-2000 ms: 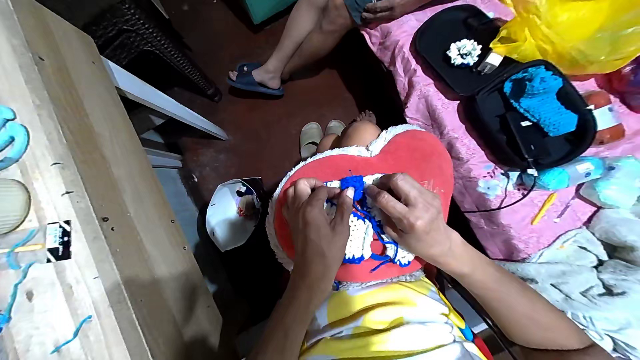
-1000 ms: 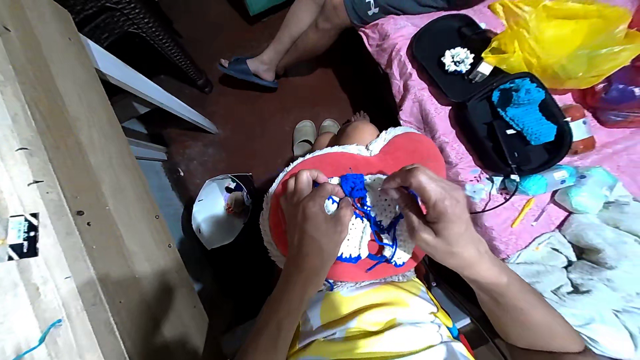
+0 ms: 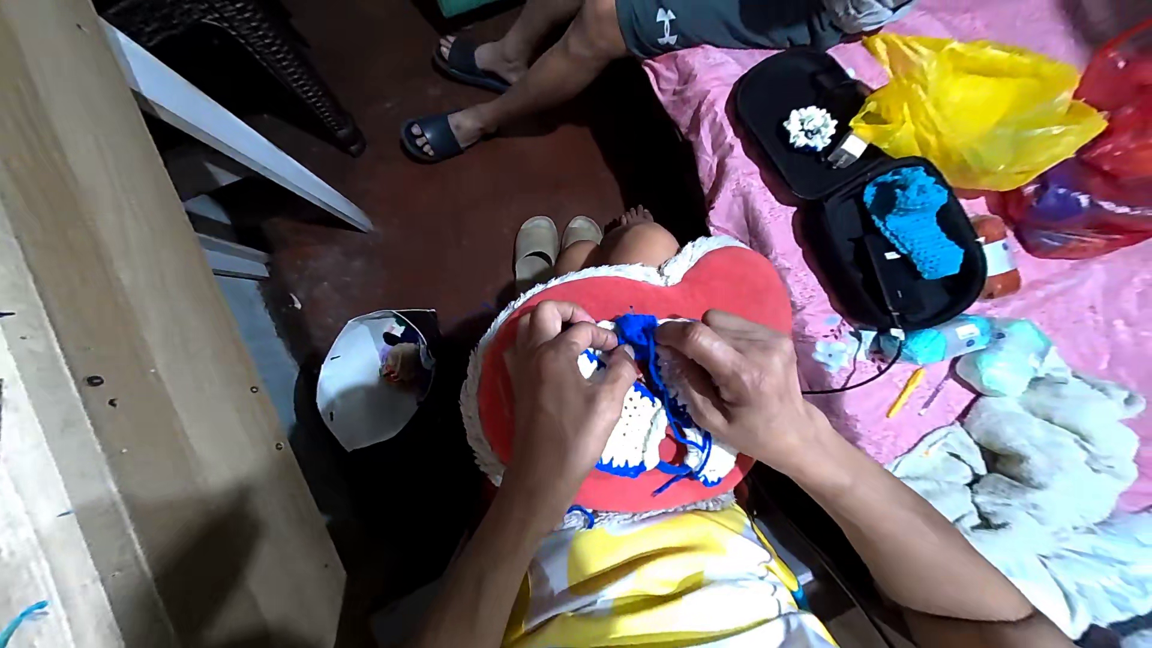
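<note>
A white crocheted piece with blue edging (image 3: pixel 634 432) lies on a red heart-shaped cushion (image 3: pixel 576 490) with a white fringe, across my lap. My left hand (image 3: pixel 571 378) pinches the piece at the left of its blue crocheted part (image 3: pixel 637 331). On the right side of that part, my right hand (image 3: pixel 742 378) grips the work between thumb and fingers. Loose blue yarn (image 3: pixel 670 405) trails down from there over the white crochet. Whether a hook is in either hand cannot be told.
On the pink-covered bed (image 3: pixel 864 378) at right lie an open black case (image 3: pixel 900 297), yarn balls (image 3: pixel 940 340), a yellow plastic bag (image 3: pixel 972 108) and a grey-white cloth (image 3: pixel 1053 450). A wooden table (image 3: pixel 180 378) stands at left, a white container (image 3: pixel 364 387) beside it. Another person's legs (image 3: pixel 549 90) are ahead.
My right hand has come in closer to the blue part than one second ago, when its fingers were raised to the right. The other person's feet have shifted, and both now show.
</note>
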